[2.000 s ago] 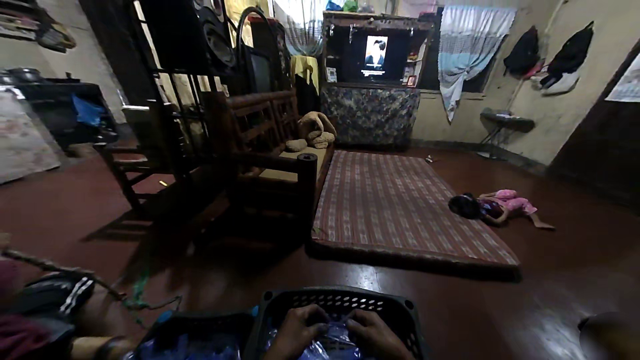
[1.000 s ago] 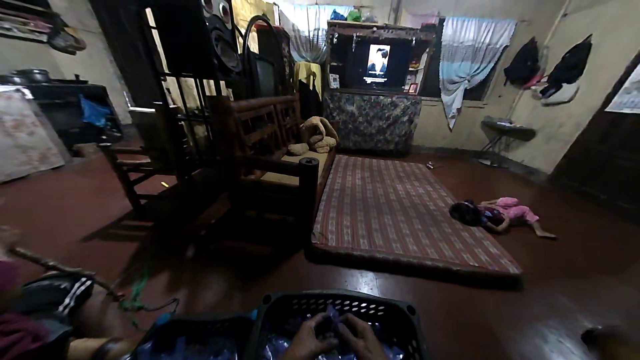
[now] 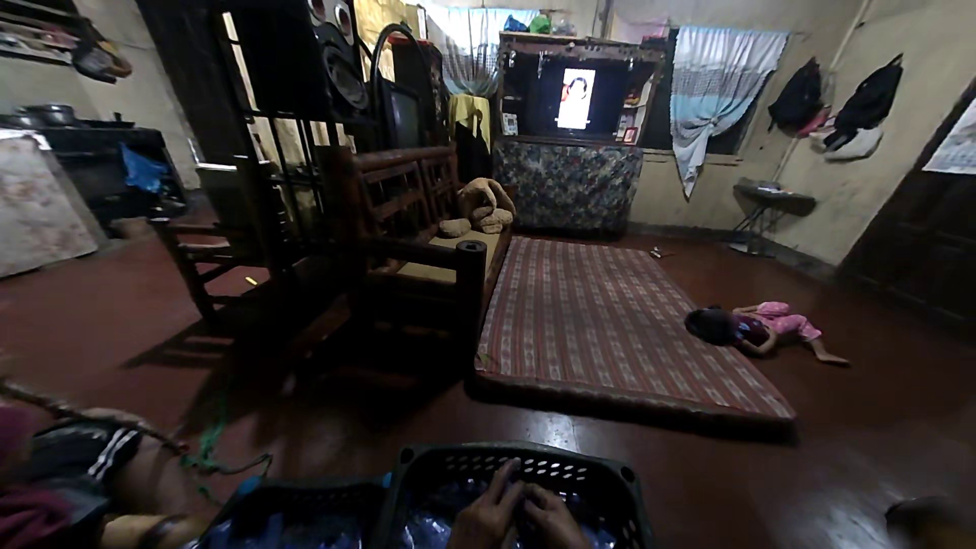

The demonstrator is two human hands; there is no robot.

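Note:
My left hand [image 3: 488,512] and my right hand [image 3: 550,518] meet over a dark plastic crate [image 3: 526,450] with a perforated rim, at the bottom middle. Their fingers are bent close together; whether something small is between them cannot be made out. Shiny bluish plastic pieces [image 3: 427,530] lie in the crate below and around my hands. A second dark crate [image 3: 313,492], with similar bluish plastic [image 3: 286,534] in it, stands directly to the left.
Beyond the crates lies a striped mattress [image 3: 595,320], with a person [image 3: 770,328] lying at its right edge. A wooden bench [image 3: 427,267] stands left of it. Another person's leg [image 3: 152,465] and a green cord [image 3: 210,450] are at lower left. Something blurred [image 3: 926,522] is at lower right.
My hands have shifted and their fingers are bent differently over the crate. The picture on the television screen has changed.

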